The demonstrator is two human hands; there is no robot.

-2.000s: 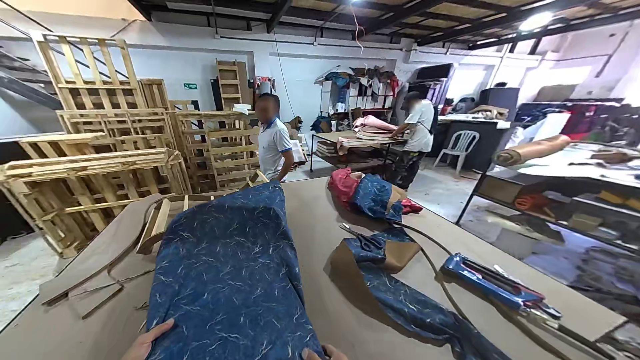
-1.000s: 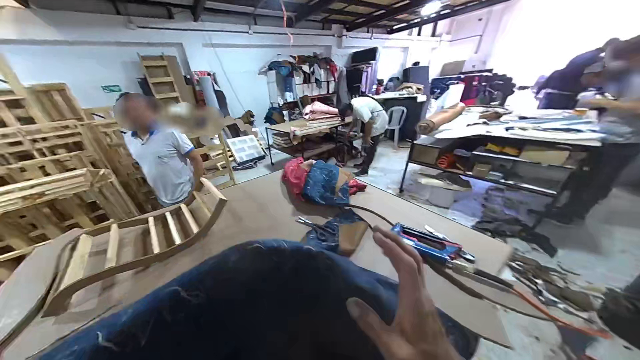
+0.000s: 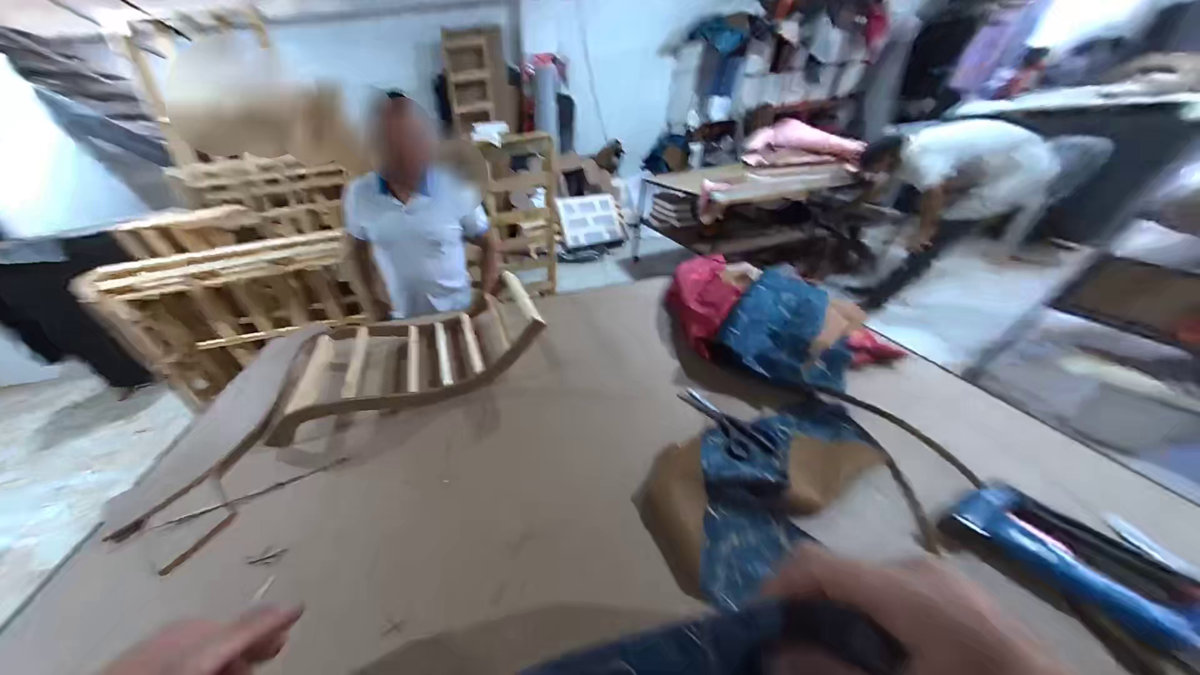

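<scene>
My right hand, blurred, grips dark blue patterned fabric at the bottom edge of the head view. At lower left, my left hand is over the table with fingers extended and nothing visible in it. Scissors rest on blue and tan fabric scraps ahead of my right hand. Beyond them sits a bundle of red and blue fabric. A curved slatted wooden frame stands on the far left part of the table.
The brown-covered table also bears a blue tool at right and a dark hose. A person stands behind the wooden frame; another person bends near a back table. Wooden frames are stacked at left.
The large blue fabric that covered the near table now shows only at the bottom edge. My right hand has closed on fabric. The person at the back right bends lower.
</scene>
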